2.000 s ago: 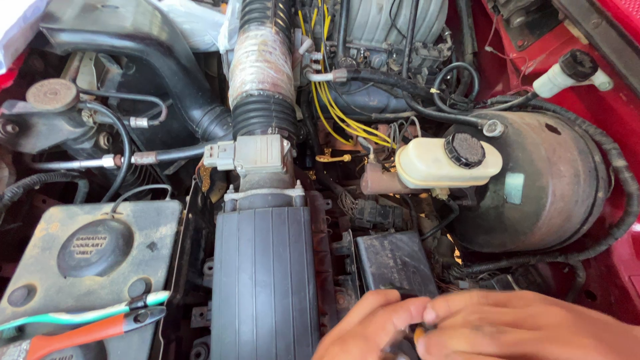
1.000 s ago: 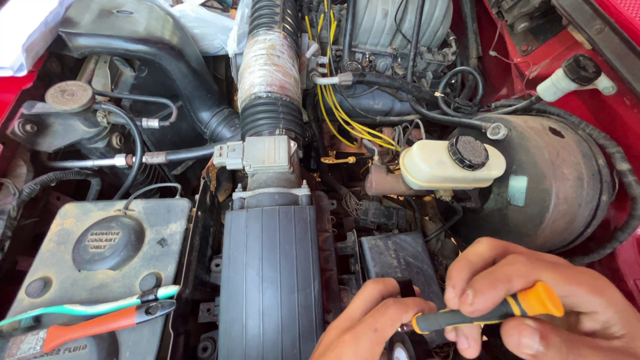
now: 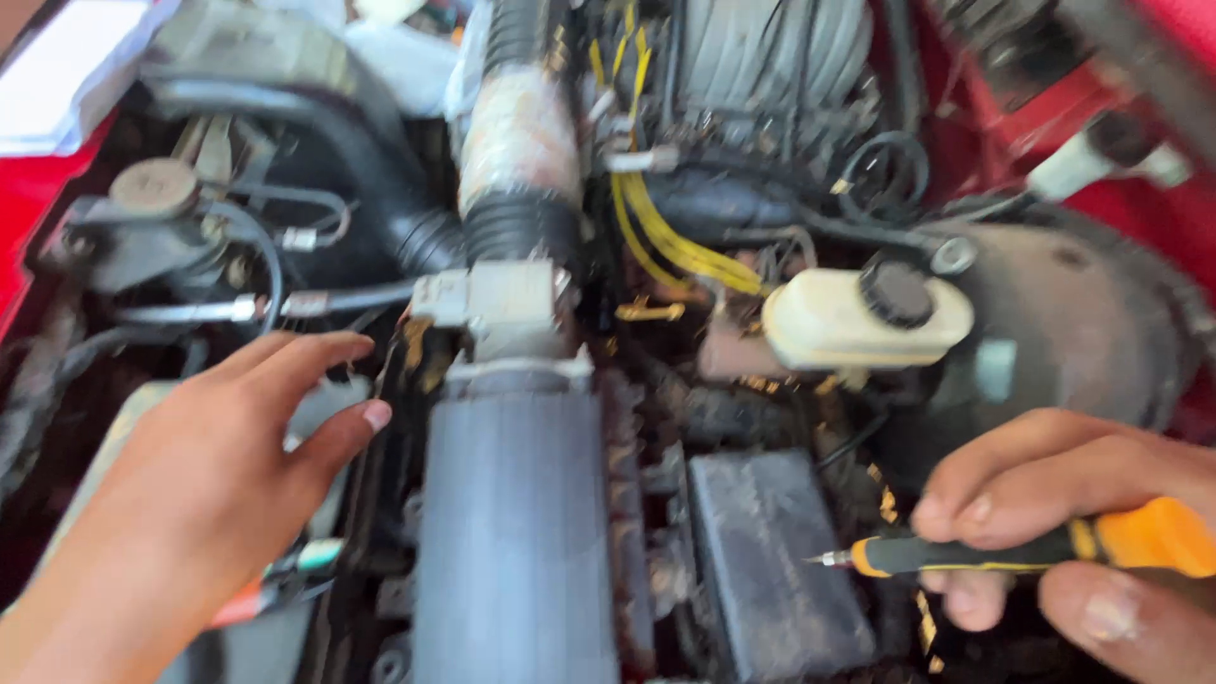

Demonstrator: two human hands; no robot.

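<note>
In an engine bay, my right hand point(image 3: 1064, 522) grips a screwdriver point(image 3: 988, 556) with an orange and black handle. Its short metal tip points left, over a black box cover point(image 3: 779, 560). My left hand point(image 3: 237, 446) has nothing in it; thumb and fingers are spread above the coolant reservoir point(image 3: 142, 418), left of the ribbed black air filter housing point(image 3: 518, 532). Partly behind the left forearm lie a tool with an orange-red handle point(image 3: 242, 603) and one with a teal handle point(image 3: 318, 554). The image is somewhat blurred.
A cream brake fluid reservoir point(image 3: 864, 332) with a black cap stands before the round brake booster point(image 3: 1073, 313). Yellow wires point(image 3: 665, 242) run beside the tape-wrapped intake hose point(image 3: 522, 142). Metal pipes point(image 3: 199, 312) cross at left. Red bodywork point(image 3: 997, 133) edges the bay.
My left hand has left my right hand and moved to the left, over the reservoir. The screwdriver, held near both hands a second ago, now points left in my right hand, its tip visible.
</note>
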